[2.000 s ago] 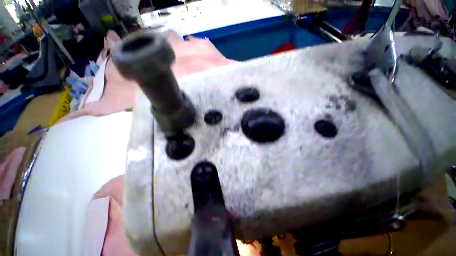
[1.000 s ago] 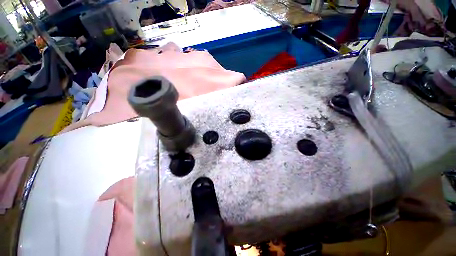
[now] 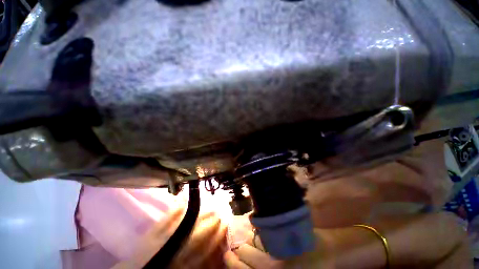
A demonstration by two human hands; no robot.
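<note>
Pink cloth (image 3: 113, 215) lies under the machine head (image 3: 210, 68), glaring near the needle area (image 3: 212, 185). My left hand (image 3: 206, 239) is blurred on the cloth at bottom centre, partly behind a curved dark bar (image 3: 190, 223); its grip is unclear. My right hand (image 3: 247, 257) reaches in from the right, its fingertips closed at the cloth's edge beside the left fingers. A grey-ended knob (image 3: 286, 231) hides part of it. A yellow bangle (image 3: 379, 239) is on the right wrist.
The scuffed head fills the upper view, close above my hands. A metal eyelet arm (image 3: 396, 118) with a thread sticks out at its lower right. The white table (image 3: 31, 220) shows at lower left. A blue and white item (image 3: 465, 202) is at the right edge.
The view has moved down and closer, so the head's grey post has left the picture. The needle area, knob and both hands have come into view.
</note>
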